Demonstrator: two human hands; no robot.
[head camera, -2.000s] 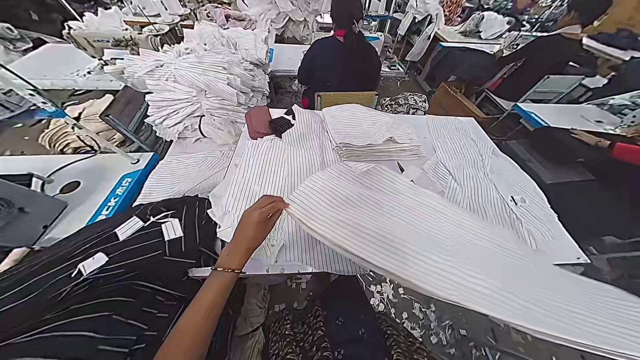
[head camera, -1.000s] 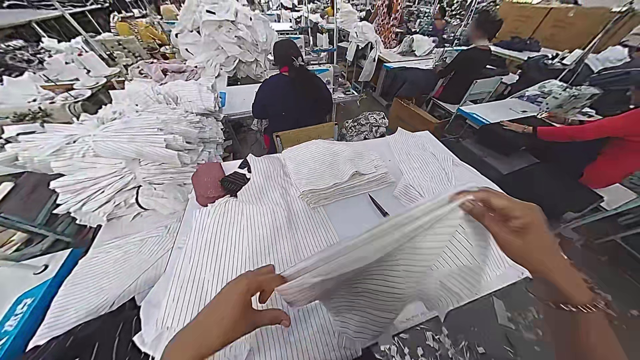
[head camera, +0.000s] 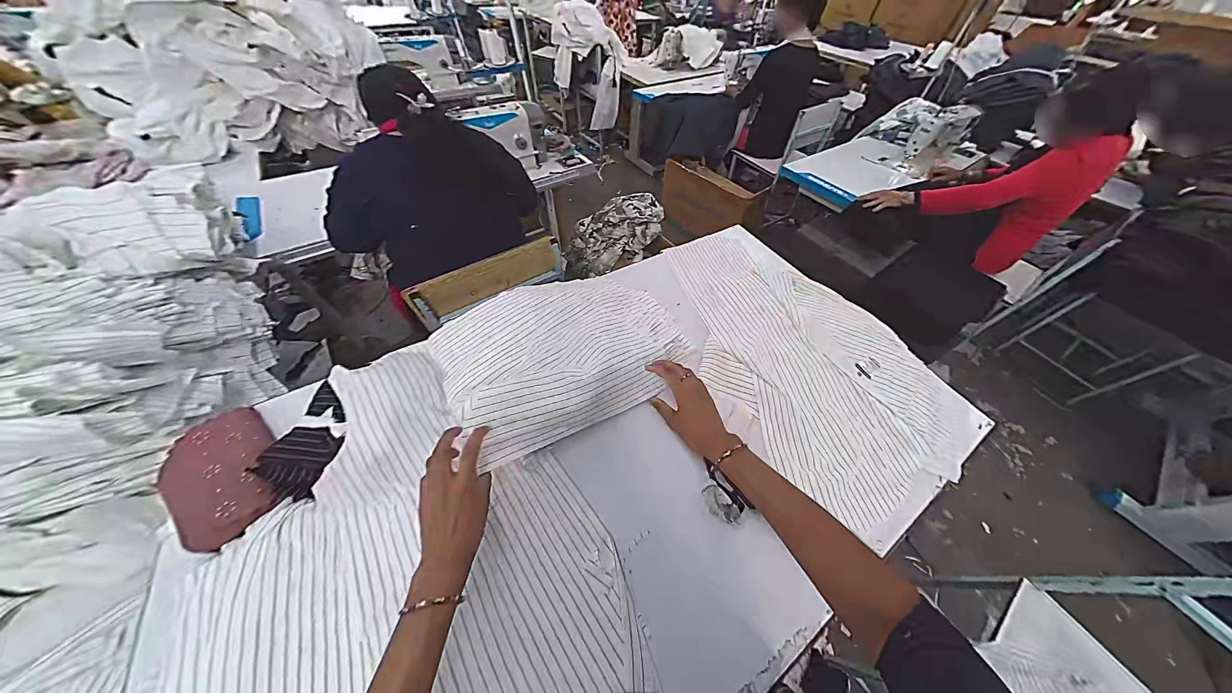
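Note:
A stack of white pinstriped fabric pieces (head camera: 568, 356) lies near the far edge of the white table (head camera: 693, 549). My left hand (head camera: 455, 491) touches the stack's near left corner, fingers apart. At its right end, my right hand (head camera: 688, 404) rests with fingertips on the edge of the top piece. Neither hand is closed around the cloth. Long striped pieces (head camera: 279, 597) spread over the left and near part of the table, and more striped cloth (head camera: 818, 375) lies along the right side. A dark tool (head camera: 729, 486), partly hidden, lies beneath my right wrist.
Maroon cloth (head camera: 217, 476) and dark striped scraps (head camera: 300, 457) lie at the table's left. Tall heaps of striped fabric (head camera: 115, 318) stand beyond them. A person (head camera: 433, 183) sits ahead, back turned, by a wooden chair back (head camera: 486, 279). A person in red (head camera: 1044, 192) sits at a sewing machine table.
The striped piece that was held up between both hands now lies on the stack. Both hands have moved to the stack, and the right hand has let go of its raised edge. The view has shifted.

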